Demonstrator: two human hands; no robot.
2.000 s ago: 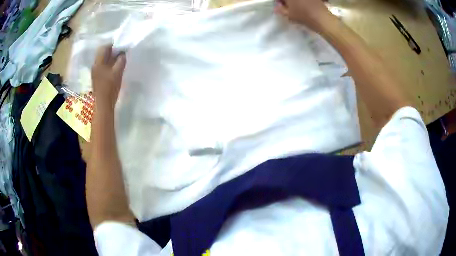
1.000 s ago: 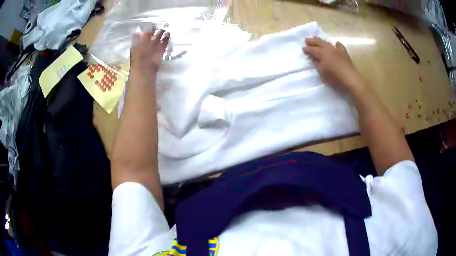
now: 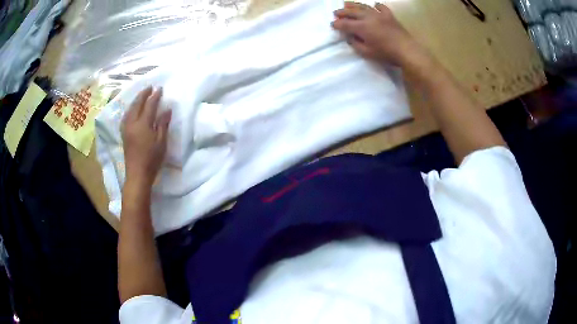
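Note:
A white garment (image 3: pixel 285 114) lies folded lengthwise on the light wood-coloured table (image 3: pixel 436 19), slanting from lower left to upper right. A short white flap or strap lies on its left half. My left hand (image 3: pixel 145 134) rests flat on the garment's left part, fingers a little apart. My right hand (image 3: pixel 373 33) rests on its upper right part, fingers spread. Neither hand visibly grips the cloth. Clear plastic bags (image 3: pixel 120 31) with glare lie at the upper left, next to the garment's far edge.
A yellow sheet with red-orange dots (image 3: pixel 77 120) and a plainer yellow sheet (image 3: pixel 24 119) lie at the left table edge. Dark snips (image 3: pixel 473 9) lie at the top right. Silvery bundled packs (image 3: pixel 549 31) stand at the right edge. Dark cloth (image 3: pixel 54 221) hangs at the left.
The garment was spread wide and is now a narrower folded band. My left hand has moved from the plastic bags down onto the cloth. The camera view has shifted.

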